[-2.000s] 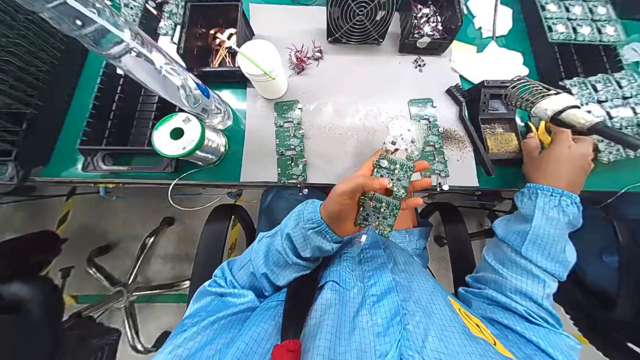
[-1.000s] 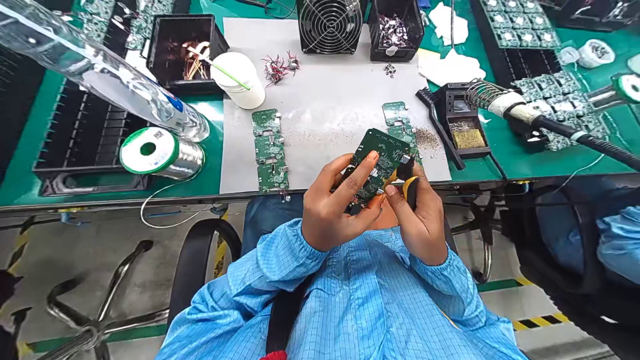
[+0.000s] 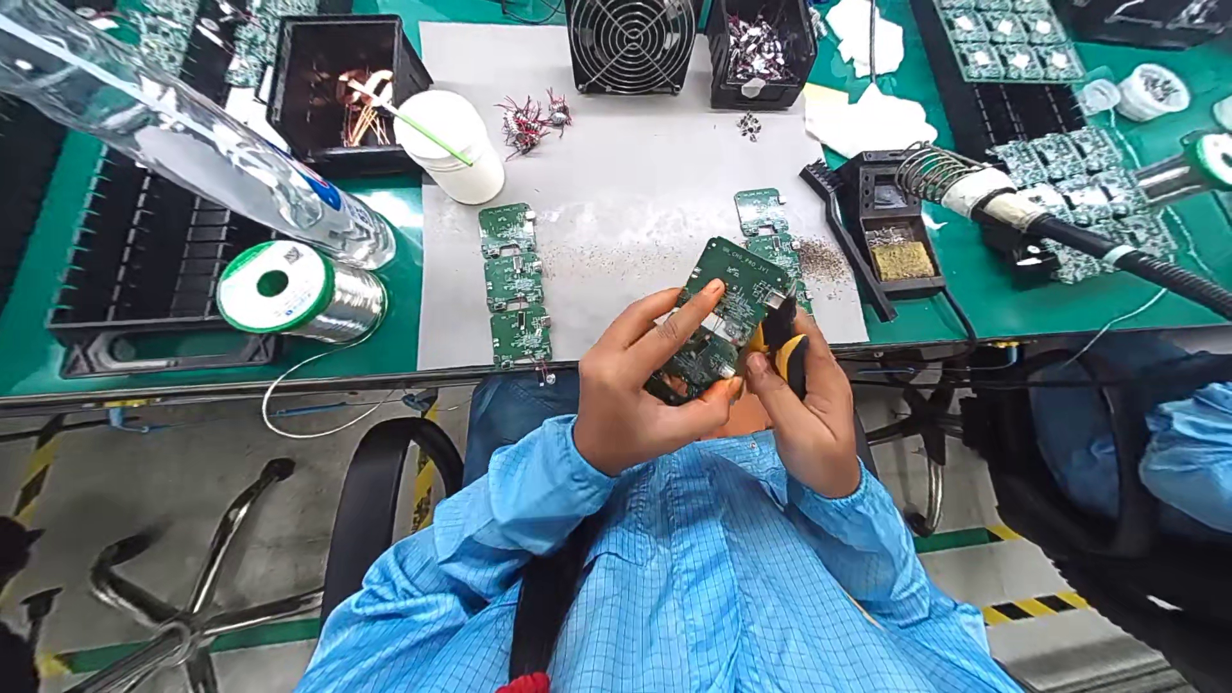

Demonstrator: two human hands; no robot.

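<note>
My left hand holds a green circuit board panel tilted above the bench's near edge, its index finger across the face. My right hand is closed around a hand tool with yellow and black handles, close against the panel's right side; the tool's jaws are hidden. On the grey mat a strip of joined circuit boards lies to the left. A second strip lies behind the held panel, partly covered by it, beside scattered brown debris.
Left stand a solder wire spool, a clear plastic bottle and a white cup with a green straw. A fan stands at the back. To the right are a black brush, a soldering iron in its coil holder and more boards.
My right hand has come from beside the soldering iron holder at right to the panel, bringing the yellow-handled tool. My left hand, earlier palm up under the boards, now grips them from above.
</note>
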